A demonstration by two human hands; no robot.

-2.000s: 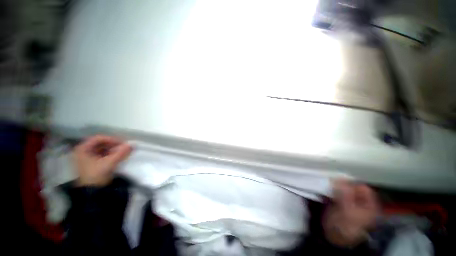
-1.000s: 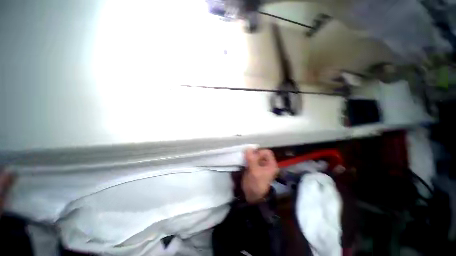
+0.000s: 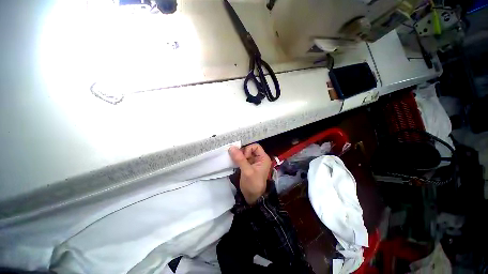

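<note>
A large white garment panel [image 3: 150, 219] lies along the front edge of the white machine table [image 3: 176, 123] and hangs toward my lap, with a long straight edge and soft folds below. My right hand [image 3: 252, 168] pinches the panel's right end corner between thumb and fingers, close against the table edge. My left hand is out of the picture; the panel's left end runs off the left side.
Black fabric shears [image 3: 257, 69] and a black smartphone-like rectangle [image 3: 353, 80] lie on the table. A red basket [image 3: 318, 140] with clear plastic bags sits below the edge. A white draped piece [image 3: 334, 198] hangs over it. Another red basket [image 3: 398, 120] stands further right.
The view has swung right, bringing the shears, phone-like rectangle and baskets into clear sight. My left hand has passed out of the picture. My right hand still pinches the panel's end.
</note>
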